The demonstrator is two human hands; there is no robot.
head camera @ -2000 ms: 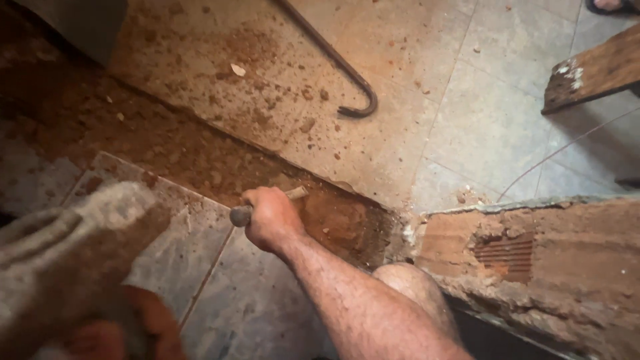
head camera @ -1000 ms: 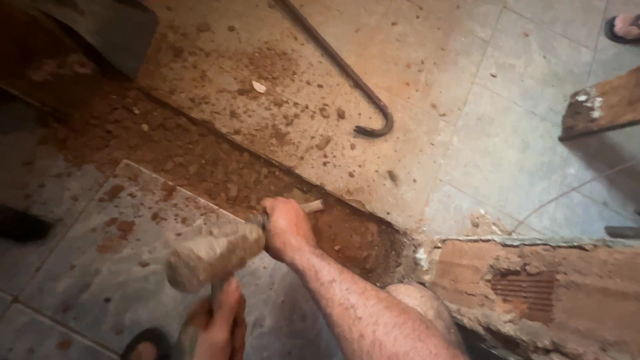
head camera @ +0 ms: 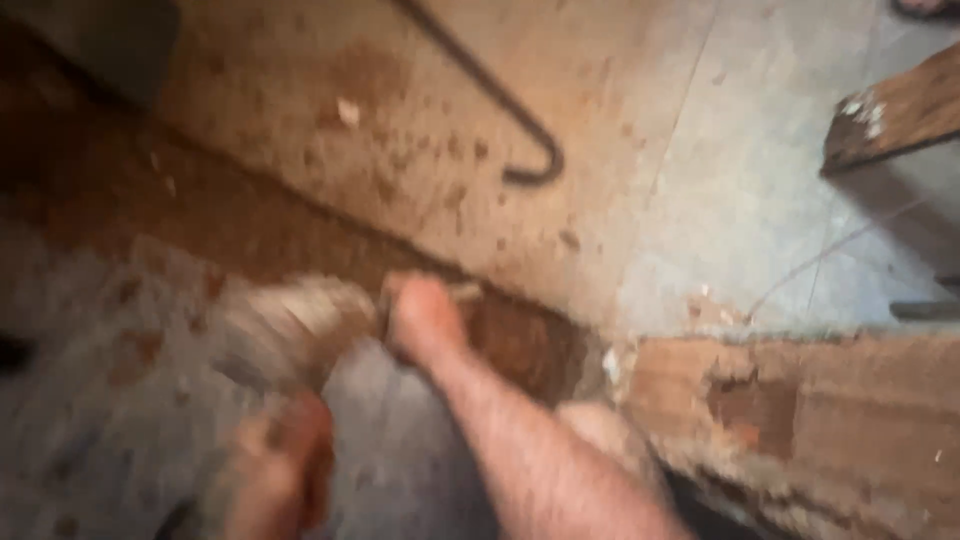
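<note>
My left hand point(head camera: 281, 457), low at the left, is closed around the handle of a mallet point(head camera: 307, 319). The mallet's thick, pale head is motion-blurred and lies just left of my right hand. My right hand point(head camera: 424, 315) grips a chisel-like tool point(head camera: 466, 291), whose pale end sticks out to the right over the dirt-filled trench point(head camera: 525, 341). Most of this tool is hidden in my fist, and its kind is not clear. The trench runs diagonally through the tiled floor, with loose reddish rubble in it.
A hooked metal bar point(head camera: 487, 82) lies on the dusty floor point(head camera: 615, 225) beyond the trench. At the right stand a broken brick wall base point(head camera: 690, 390) and a wooden piece point(head camera: 900, 97) with a pale crust. Part of a person's foot point(head camera: 926, 7) shows at the top right.
The mallet, large and near the view's left edge two seconds ago, came to my right hand one second ago and is now slightly apart from it. My right hand keeps its grip at the trench.
</note>
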